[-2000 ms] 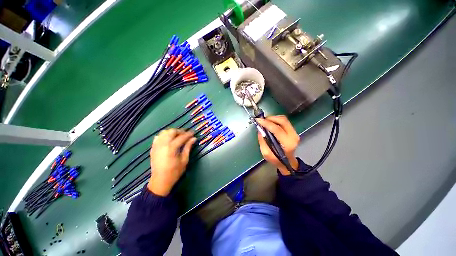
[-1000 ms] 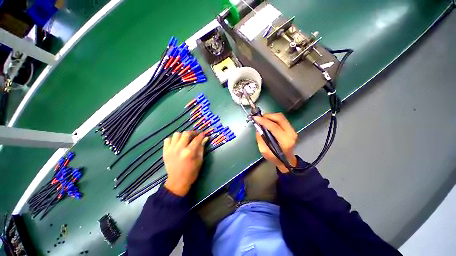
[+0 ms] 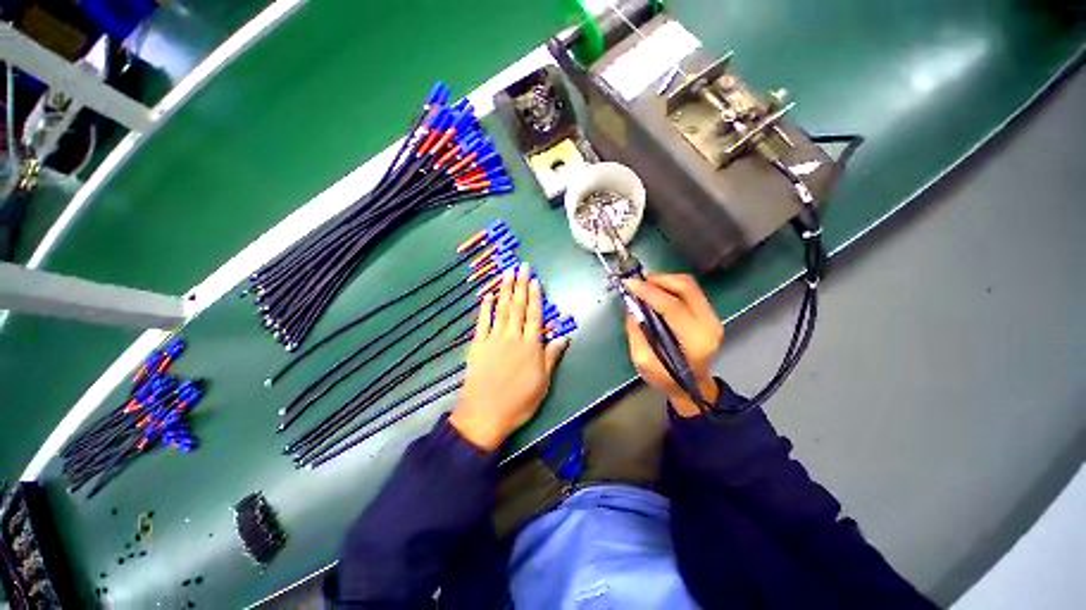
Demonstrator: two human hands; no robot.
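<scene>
Several black cable leads (image 3: 393, 346) with red sleeves and blue tips lie side by side on the green bench. My left hand (image 3: 510, 358) lies flat over their blue-and-red ends, fingers extended and nearly together; whether it grips any lead is hidden. My right hand (image 3: 676, 334) holds the black pen-like heated tweezers (image 3: 662, 340), their prongs inside the white cup (image 3: 575, 197) among silvery bits. A larger pile of blue-tipped leads (image 3: 357, 226) lies behind the row.
A grey-brown power unit (image 3: 679, 179) stands right of the cup, its cable looping past my right hand. A soldering-iron stand (image 3: 536, 113) with yellow sponge (image 3: 556, 162) is behind the cup. A smaller lead bundle (image 3: 131, 417), dark bristly block (image 3: 258, 528) and black rack (image 3: 36, 548) are at left.
My left hand has moved right and flattened over the blue ends, its fingers straighter than before. The leads under it lie closer together. My right hand stays with the tweezers in the cup.
</scene>
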